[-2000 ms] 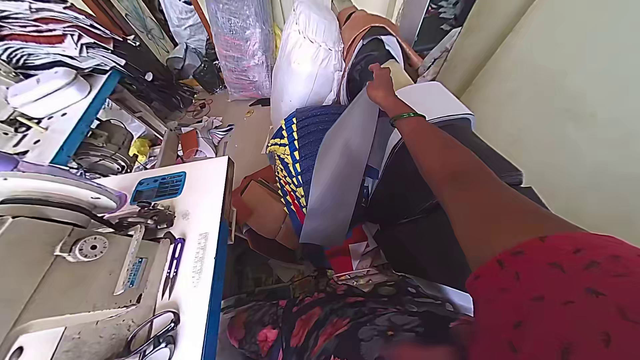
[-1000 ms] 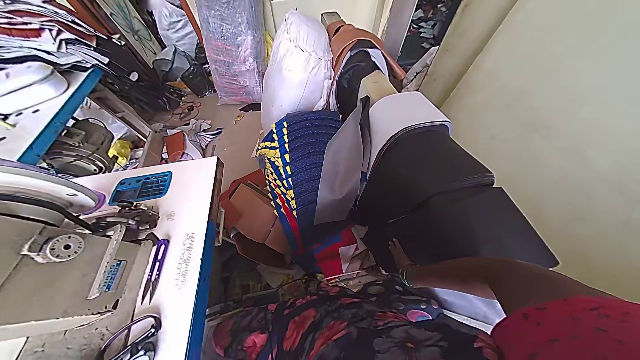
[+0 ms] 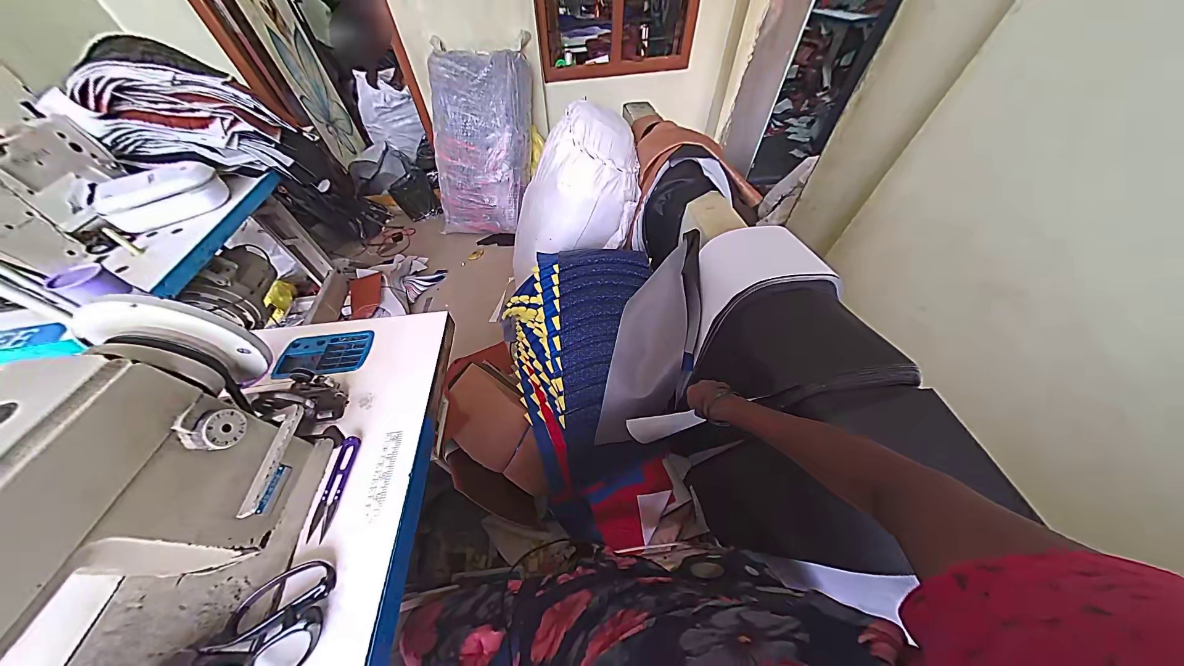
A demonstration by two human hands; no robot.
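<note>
My right hand (image 3: 710, 401), with a bangle at the wrist, is at the left edge of a pile of black sheet pieces (image 3: 805, 347). Its fingers are curled at a white-edged flap (image 3: 664, 425); whether they grip it is hard to tell. Just left of the hand, a grey sheet (image 3: 643, 347) leans against stacked blue textured pieces (image 3: 601, 324) with yellow and red parts. A white sheet (image 3: 763, 264) drapes over the black pile's far end. My left hand is not in view.
A sewing machine (image 3: 139, 462) stands on a white, blue-edged table (image 3: 370, 481) at left, with purple-handled thread snips (image 3: 335, 481) and black-handled scissors (image 3: 277, 610). Brown pieces (image 3: 495, 425) lie below. A white sack (image 3: 583, 176) and wrapped bundle (image 3: 481, 139) stand behind; a wall (image 3: 1036, 277) bounds the right.
Two seconds ago my right hand held up the grey sheet's top edge; that sheet now leans by the blue pieces. Since one second ago the hand has moved from the lower black pieces up the pile's edge.
</note>
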